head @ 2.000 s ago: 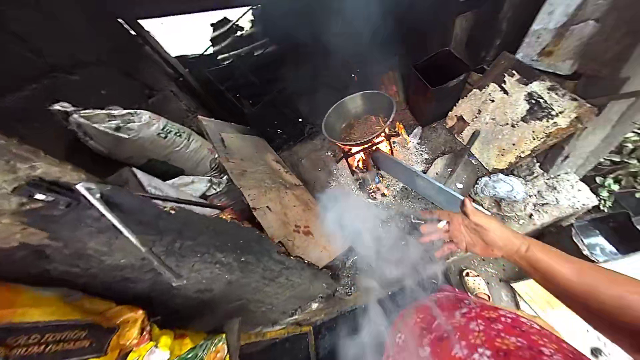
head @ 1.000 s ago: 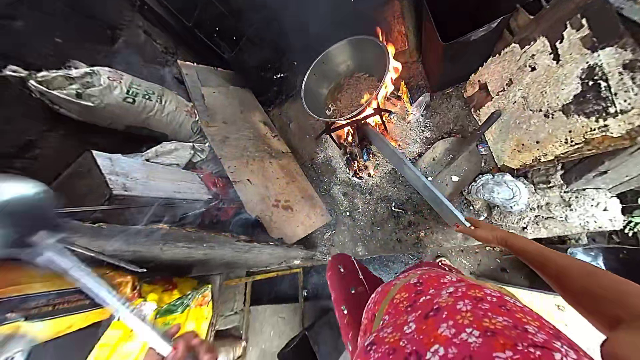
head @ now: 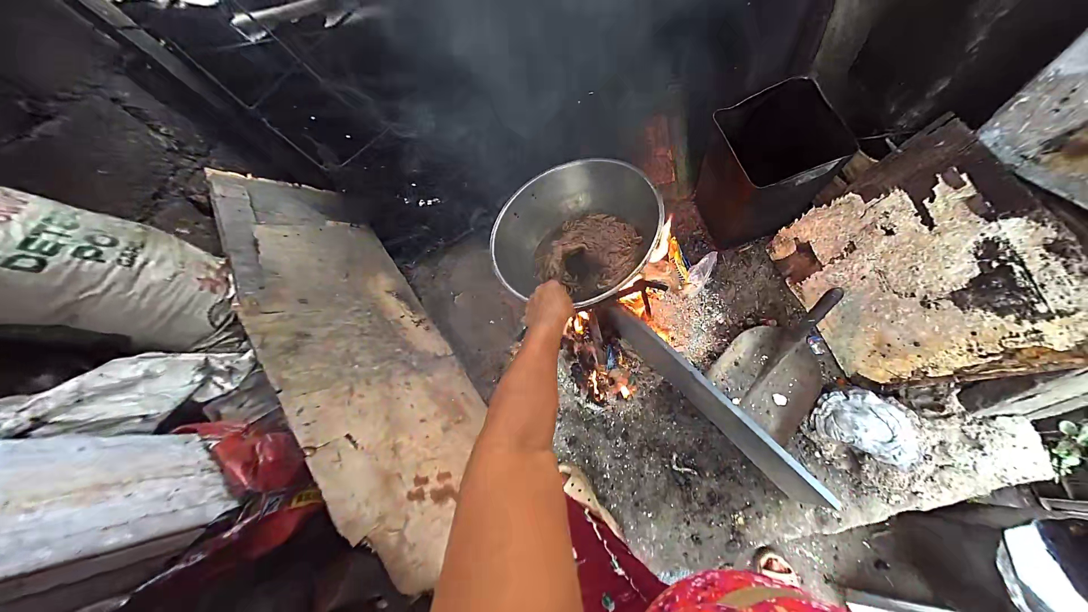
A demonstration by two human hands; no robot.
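My left hand (head: 549, 306) is closed at the near rim of a round metal pan (head: 531, 212). It grips a ladle, whose handle is mostly hidden by the fist; the dark bowl (head: 580, 265) sits in brown, shredded-looking food (head: 614, 242). Beneath the pan's near right side burns an open fire (head: 608, 374). A long grey plank (head: 731, 412) runs from the fire toward the lower right, with no hand on it. My right hand is out of view.
Left of the fire lies a worn wooden board (head: 365, 340), beside a printed sack (head: 110, 272). A dark square tin (head: 739, 191) stands behind right. A flat shovel-like blade (head: 769, 374), crumpled foil (head: 867, 425) and a peeling board (head: 926, 280) lie to the right.
My left hand has come from the lower left to the pan, and the ladle's bowl is now in the food. My right hand, earlier on the plank, has left it and the view.
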